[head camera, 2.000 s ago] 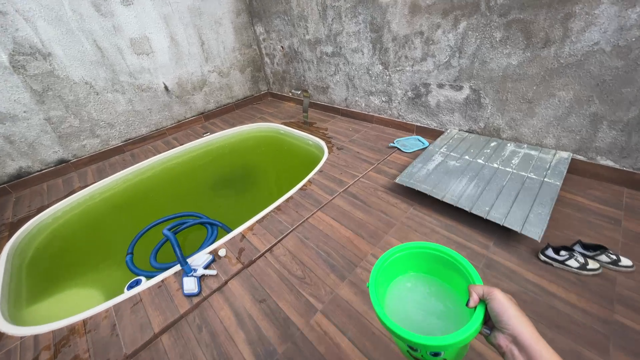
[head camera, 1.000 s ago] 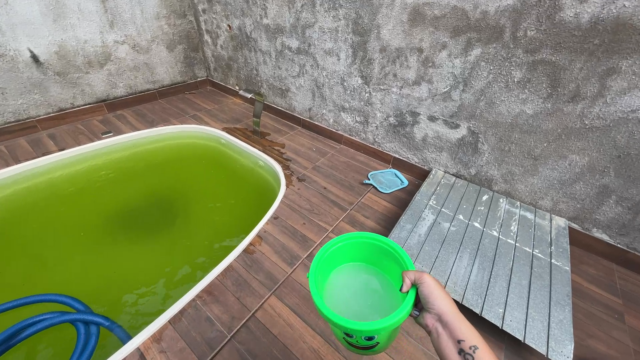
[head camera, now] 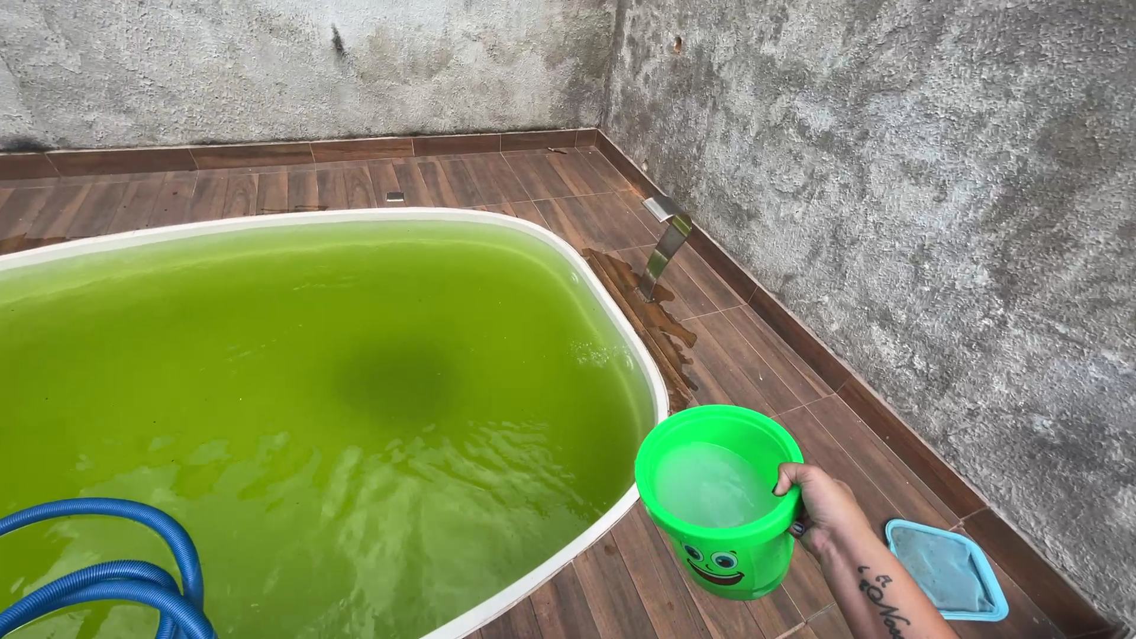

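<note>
My right hand [head camera: 821, 506] grips the rim of a green plastic bucket [head camera: 732, 550] at its right side, thumb over the edge. Cloudy whitish liquid [head camera: 714, 486] lies inside, and a smiling face is printed on the front. The bucket is held upright beside the white rim of a pool [head camera: 641, 346], in front of its near right end. Green, murky water [head camera: 399, 373] fills the pool, with a darker patch toward the middle. My left hand is out of the picture.
A coiled blue ribbed hose [head camera: 124, 581] lies at the pool's lower left. Beyond the right end stands a metal waterfall spout [head camera: 664, 244] on wet wood-look tiles [head camera: 737, 355]. A light-blue pool skimmer net [head camera: 945, 568] rests near the rough wall [head camera: 932, 222].
My right hand has carried the bucket over to the pool's right end, still gripping its rim. The view has turned left and come closer to the pool; the metal sheet and shoes are out of view.
</note>
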